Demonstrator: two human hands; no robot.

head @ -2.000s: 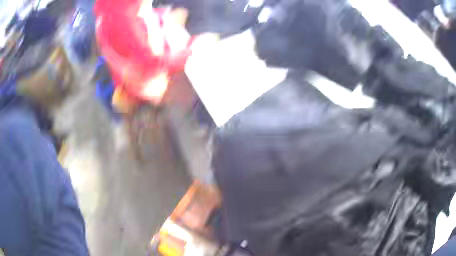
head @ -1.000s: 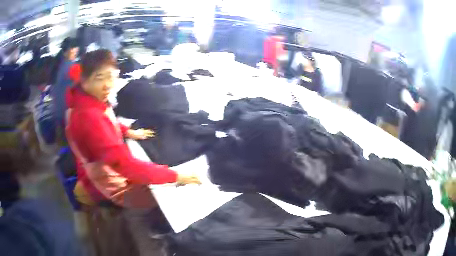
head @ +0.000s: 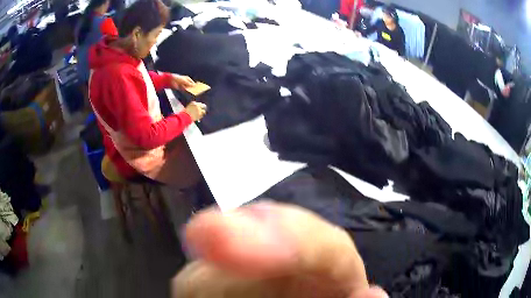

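One of my hands, seemingly my right hand (head: 279,250), is large and blurred at the bottom centre, very close to the camera and cut off by the lower edge. Its fingers point left, and whether it holds anything cannot be told. My left hand is not in view. Behind the hand, a black garment (head: 407,247) lies spread over the near part of the white-topped table (head: 233,160), its lower part partly hidden by the hand. A crumpled black garment pile (head: 343,116) runs across the table centre to the right.
A person in a red top and pink apron (head: 125,110) sits at the table's left side, holding a small yellow card (head: 198,88). A blue bin (head: 96,163) stands behind them. Brown cartons (head: 35,122) stand at the left. Other people are at the far side.
The view has tilted down and steadied. My hand has come into view at the bottom. The person in red now looks down and holds the yellow card in raised hands.
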